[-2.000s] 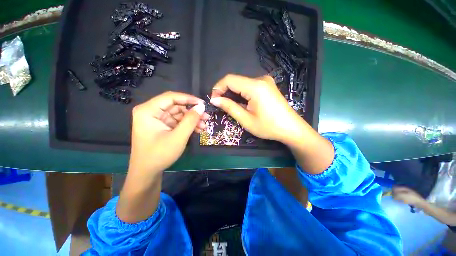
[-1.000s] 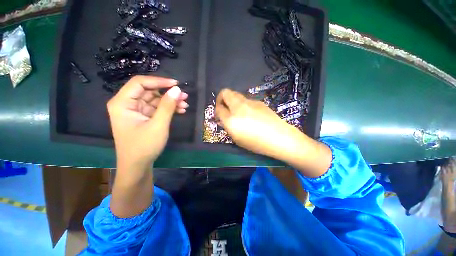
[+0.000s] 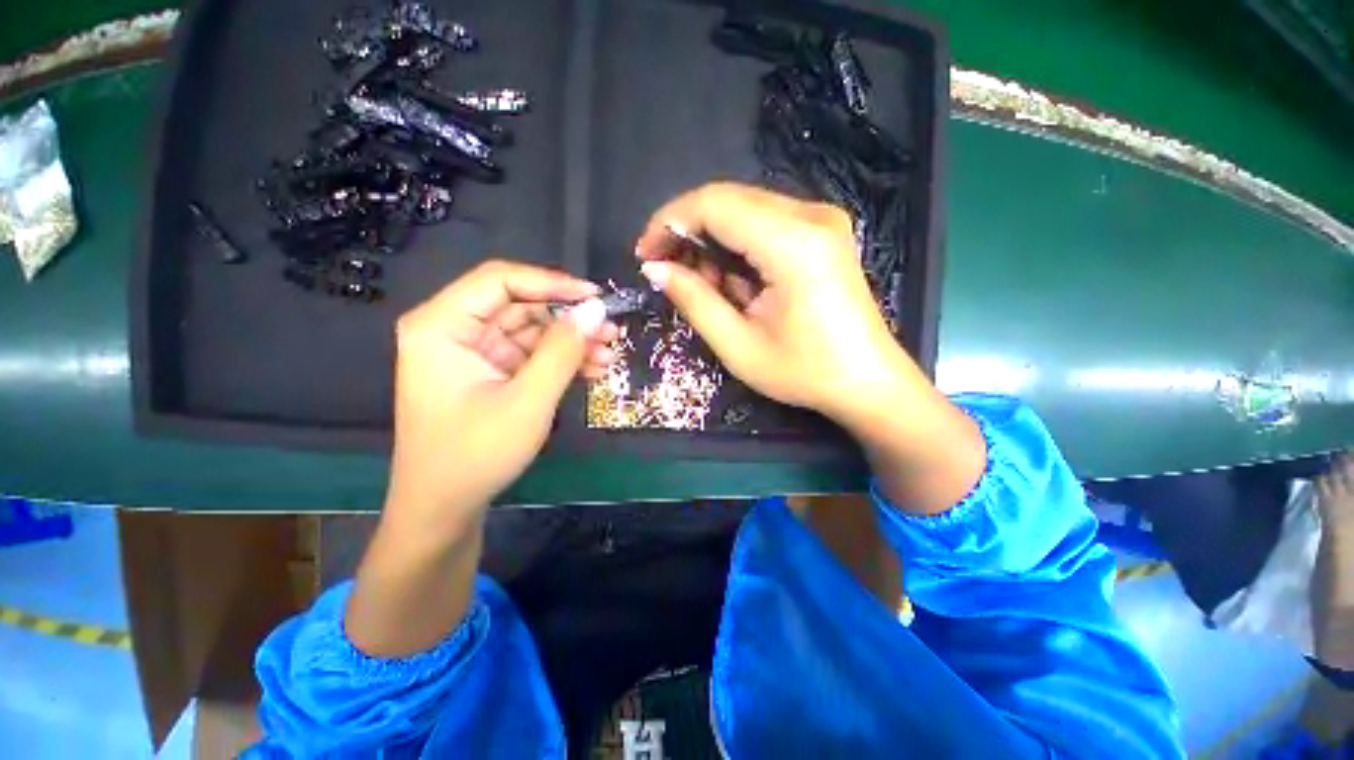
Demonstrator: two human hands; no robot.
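Observation:
My left hand [image 3: 483, 371] pinches a short black plastic housing [image 3: 621, 302] between thumb and forefinger, its free end pointing right. My right hand [image 3: 772, 290] is beside that end, thumb and forefinger close together; whether a tiny pin is between them cannot be made out. Below the fingertips lies a bright patch of tiny gold and silver metal pins [image 3: 676, 389] in the divided black tray [image 3: 357, 434]. Heaps of black housings lie in the left half [image 3: 401, 134] and the right half [image 3: 832, 134], the right heap partly hidden by my right hand.
A single black housing [image 3: 216, 233] lies apart at the tray's far left. A clear bag [image 3: 36, 193] lies on the green bench [image 3: 1099, 297] at left, a clear scrap [image 3: 1259, 398] at right. A brown cardboard box [image 3: 223, 594] is below the bench edge. Another person's arm shows at far right.
Since one second ago my left hand has moved right with the housing. My right hand has come up from the metal pins to the housing's free end.

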